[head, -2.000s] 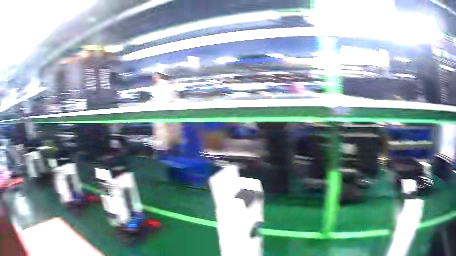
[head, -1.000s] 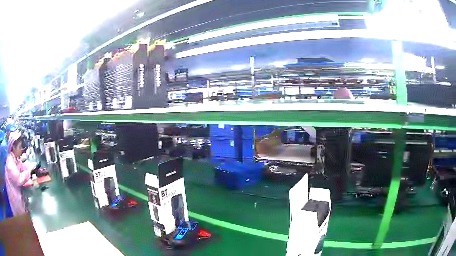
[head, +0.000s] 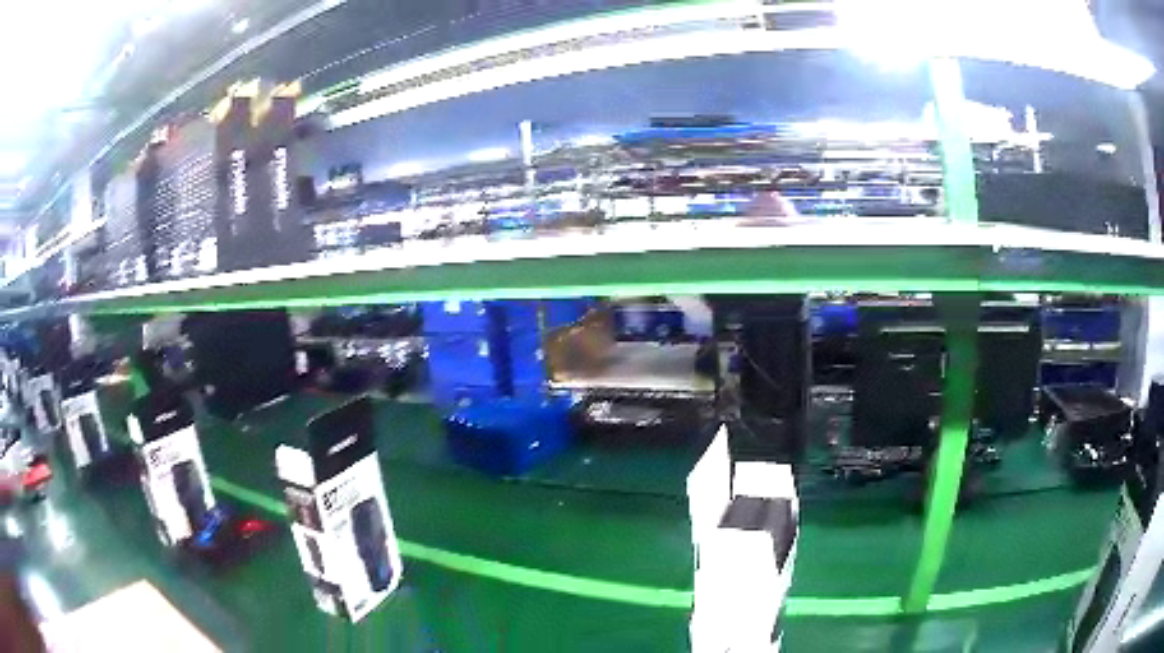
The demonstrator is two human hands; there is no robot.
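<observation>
Neither of my hands is in view. An open white box (head: 744,561) stands upright nearest in front, its flap raised and a dark piece in its top; its foot is cut off by the lower edge. A printed white retail box (head: 347,529) with a black device picture and a raised black flap stands to its left. Another such box (head: 172,475) stands farther left, with a small blue-and-red piece (head: 230,528) at its foot. A further white box (head: 1113,580) is cut off at the right edge.
The boxes stand on a green bench (head: 511,536) with a lighter stripe. A green-and-white shelf (head: 574,271) crosses above, bearing tall black cartons (head: 255,179). A green post (head: 947,472) stands at right. Blue bins (head: 492,370) are beyond. A pale board (head: 128,623) lies at lower left.
The view has shifted, so the boxes and shelf cartons now appear farther left. The person in pink at the left is no longer clearly visible. The blue-and-red piece by the larger printed box no longer shows.
</observation>
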